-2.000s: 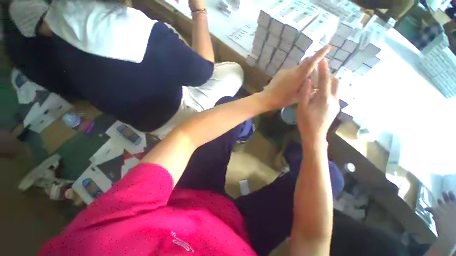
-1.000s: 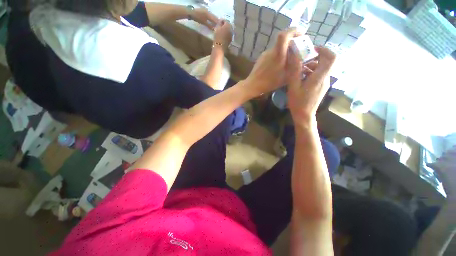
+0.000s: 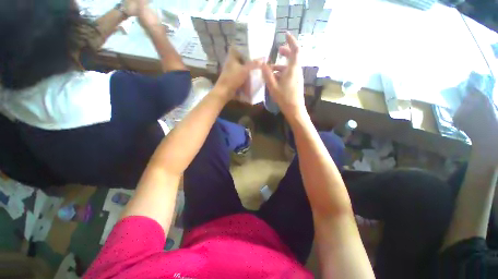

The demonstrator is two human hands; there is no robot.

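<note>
A small white folding carton [image 3: 253, 87] is held between my two hands, below the front of the stack. My left hand [image 3: 236, 73] grips its left and upper side. My right hand [image 3: 285, 82] touches its upper right edge with thumb and fingertips, the other fingers raised and spread. Both hands are slightly blurred, and I cannot tell whether the carton's end is closed. Stacked finished cartons [image 3: 221, 30] stand in tall rows just beyond my hands, dark-edged ends facing me.
One person [image 3: 82, 120] sits close on my left, hands over the table. Another person's arm [image 3: 478, 158] is at the right, by a pale crumpled sheet. A long white carton [image 3: 394, 95] lies at the brown table edge [image 3: 355, 106]. Printed cards and scraps litter the floor.
The view has shifted, so the stack sits further left. The carton, earlier tilted up between my fingers, now hangs lower with its broad white side showing. The left neighbour's hands have moved further over the table.
</note>
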